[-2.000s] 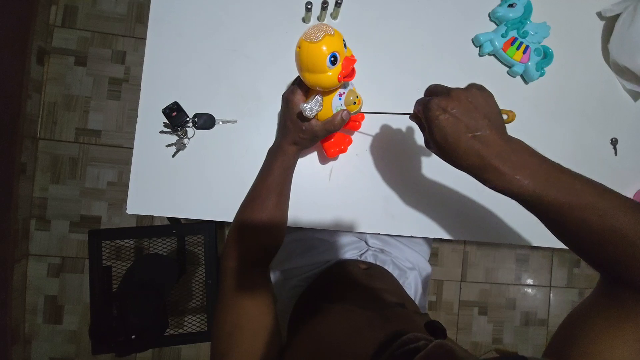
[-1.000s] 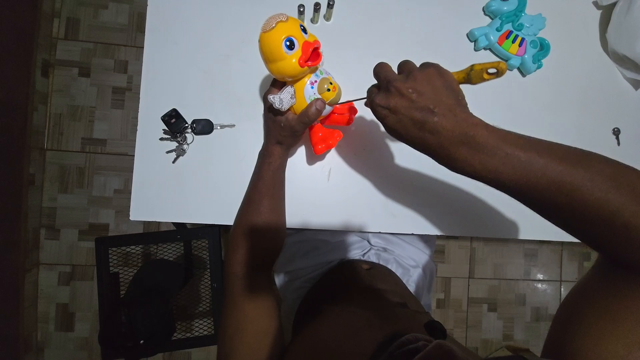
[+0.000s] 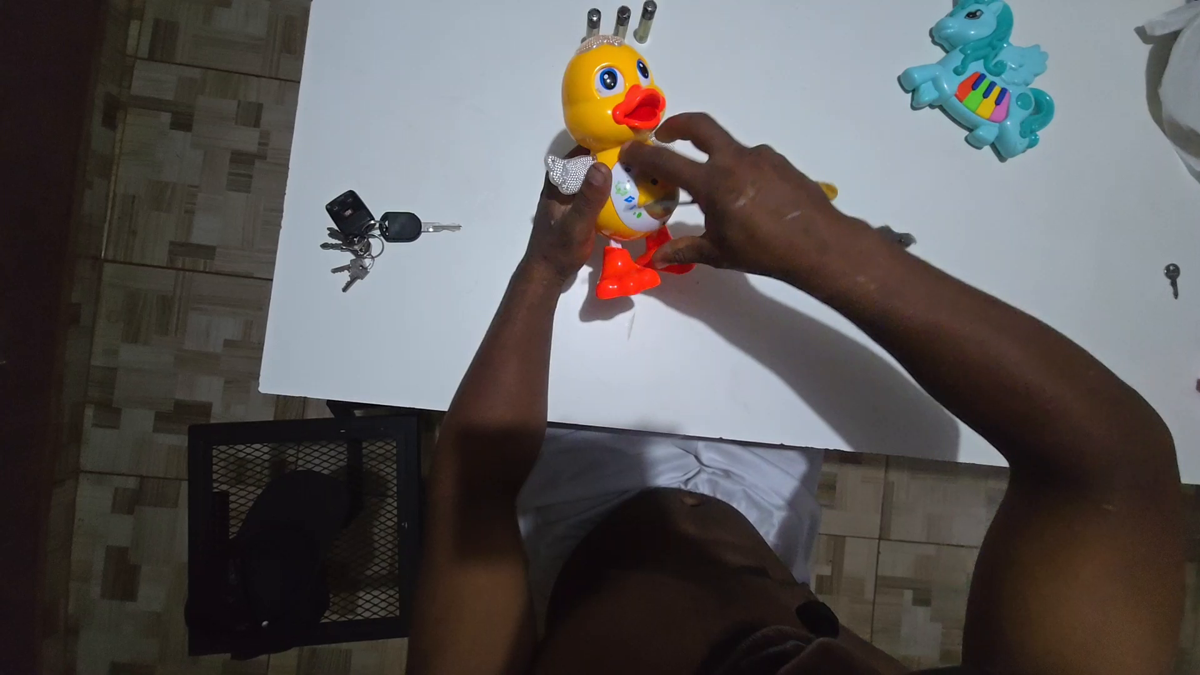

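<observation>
A yellow plastic toy duck (image 3: 593, 103) with an orange beak and feet stands upright on the white table. My left hand (image 3: 569, 220) grips its body from the side, below a silvery textured wing. Bent around the duck's other side, my right hand (image 3: 727, 192) has its fingertips at the chest and its thumb near a foot. A thin shaft shows between the belly and that hand, and a yellow handle end (image 3: 828, 190) shows beyond the hand; the rest of this screwdriver-like tool is hidden. Whether the right hand grips it cannot be told.
Batteries (image 3: 622, 21) stand behind the duck's head. Keys with black fobs (image 3: 401, 227) lie at left. A turquoise toy unicorn (image 3: 980, 80) with coloured piano keys lies at back right, a small key (image 3: 1172, 279) at far right. A black mesh chair (image 3: 305, 534) is below the table's edge.
My right hand has come in to the duck's chest, its fingers now spread beside it. Earlier it held the tool with the shaft pointing at the duck's lower body. My left hand still holds the duck.
</observation>
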